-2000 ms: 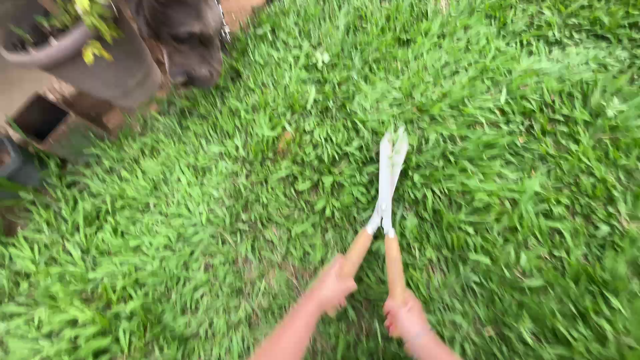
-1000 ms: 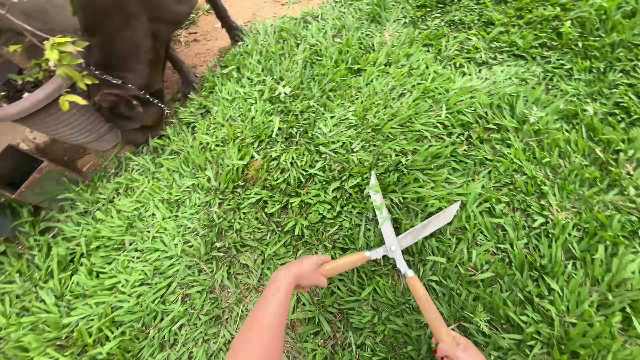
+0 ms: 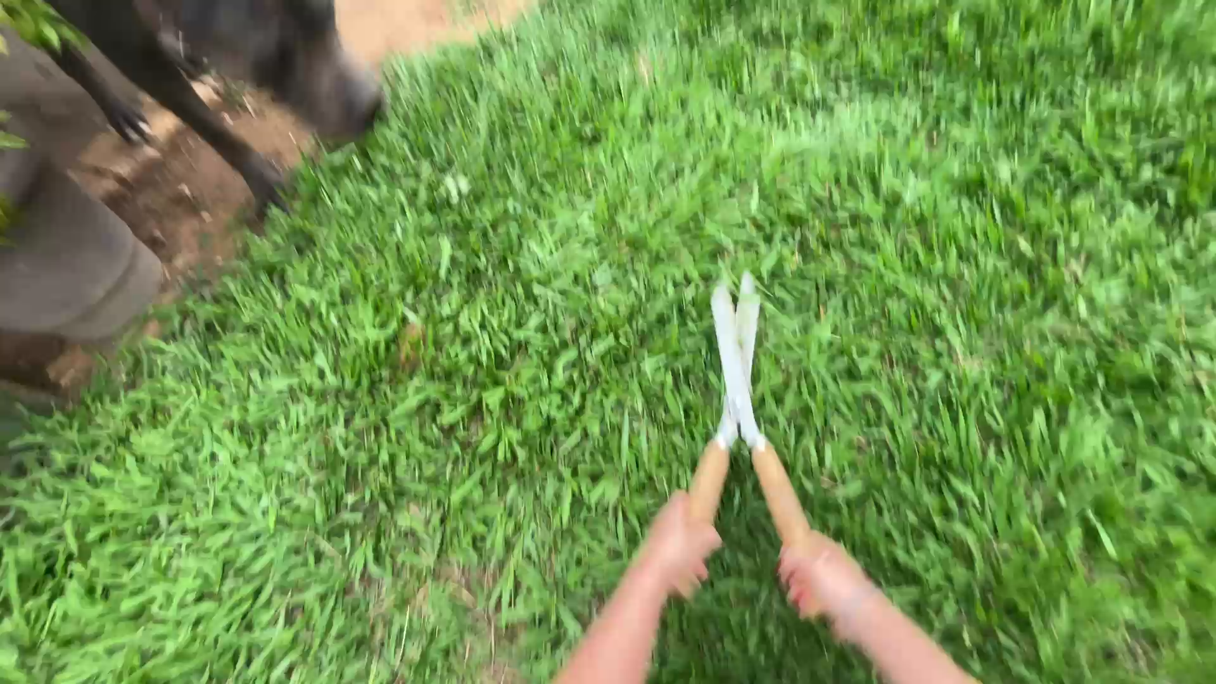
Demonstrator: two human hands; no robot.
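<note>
A pair of hedge shears (image 3: 737, 380) with pale metal blades and wooden handles points away from me over green grass (image 3: 532, 399). My left hand (image 3: 682, 543) grips the left handle, and my right hand (image 3: 825, 572) is closed around the right one. The blades are nearly together, with a narrow gap at their tips and grass blades around them. Motion blurs the hands and the shears, so whether any grass is between the blades is hard to tell.
At the upper left a dark dog (image 3: 294, 66) stands with its muzzle low over the grass edge. A large grey planter (image 3: 71, 256) with leaves above it is at the left, beside bare reddish soil (image 3: 190, 190).
One second ago the blades were spread wide; now they are nearly together and my hands are closer to each other. The dog's muzzle has come out from beside the planter.
</note>
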